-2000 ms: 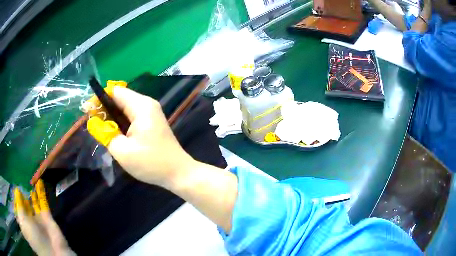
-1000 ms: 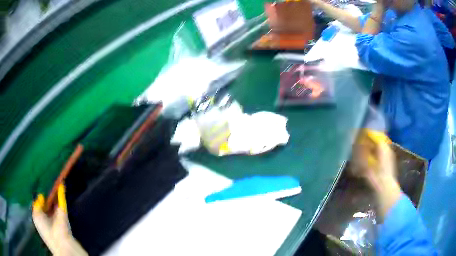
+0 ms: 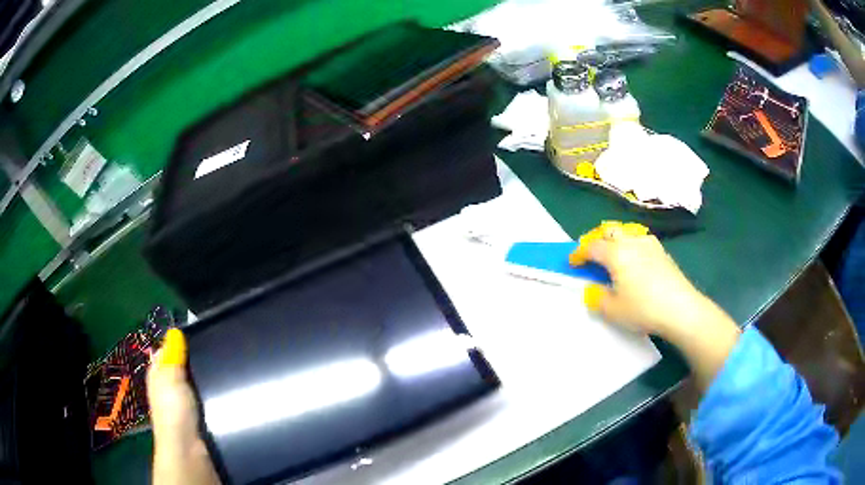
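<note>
A tablet (image 3: 332,365) with a glossy black screen lies face up over the white work mat (image 3: 560,350). My left hand (image 3: 175,407), with a yellow finger cot, holds the tablet at its left edge. My right hand (image 3: 645,284), with yellow-orange finger cots, has its fingers on the right end of the blue squeegee (image 3: 545,259), which lies on the mat with its white edge towards me. Behind the tablet stands the black foam tray (image 3: 332,208). One pocket shows a white mark; another tablet (image 3: 408,71) with an orange edge sits at its right part.
Solvent bottles (image 3: 579,118) and a white cloth (image 3: 654,169) stand in a dish behind the squeegee. Printed films lie at the right (image 3: 759,118) and left (image 3: 128,379). Clear plastic bags (image 3: 569,33) lie at the back. A brown carton (image 3: 816,332) is below the bench edge. A person's arm shows top right.
My right hand has come back from over the carton to the squeegee. The tablet that my left hand held at the foam tray now lies screen up in front of it.
</note>
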